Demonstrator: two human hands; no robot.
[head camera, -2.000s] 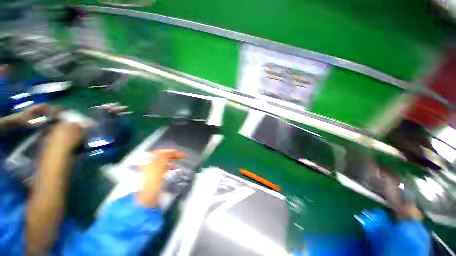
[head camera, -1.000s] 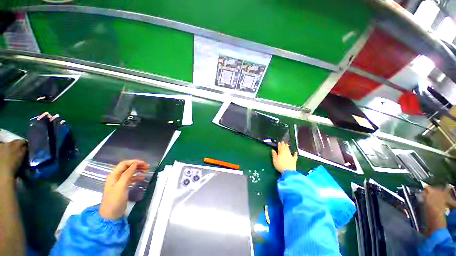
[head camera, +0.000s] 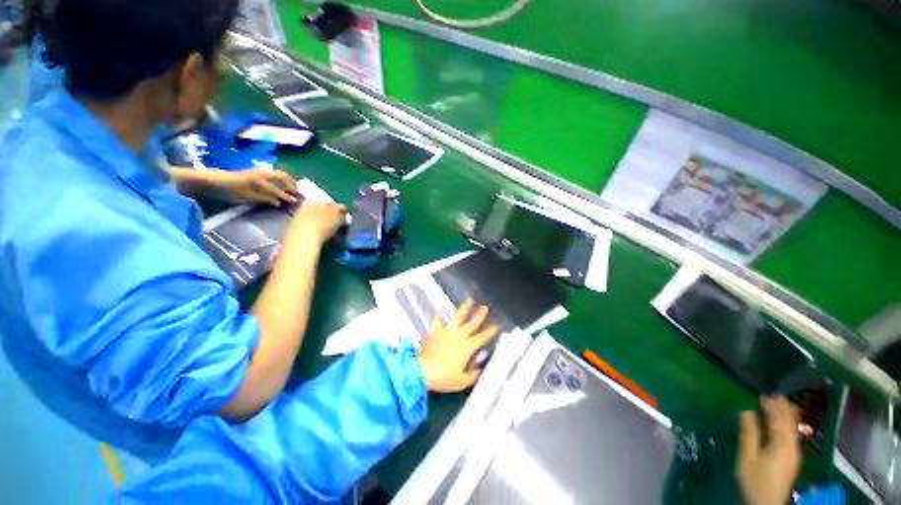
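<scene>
A dark tablet back cover (head camera: 583, 444) with a triple-lens camera bump lies on white backing sheets (head camera: 474, 434) at the bottom centre, with a bright crease or glare across it. My left hand (head camera: 456, 347) lies palm down, fingers spread, at the near end of another dark cover (head camera: 509, 288) left of it; what is under the palm is hidden. My right hand (head camera: 771, 454) is slightly blurred at the lower right, at the near edge of a dark cover (head camera: 741, 330) on white backing. Its fingertips overlap that edge; whether they touch it is unclear.
An orange stick (head camera: 620, 379) lies beyond the central cover, small clear bits (head camera: 684, 444) to its right. A coworker in blue (head camera: 128, 256) works at the left. A dark-blue bundle (head camera: 369, 222), more covers (head camera: 383, 151) and a green partition (head camera: 553, 108) with posted sheets are beyond.
The view has swung left, bringing the coworker into sight. My left hand has spread and lowered onto the left cover. My right hand is still near the right cover's edge.
</scene>
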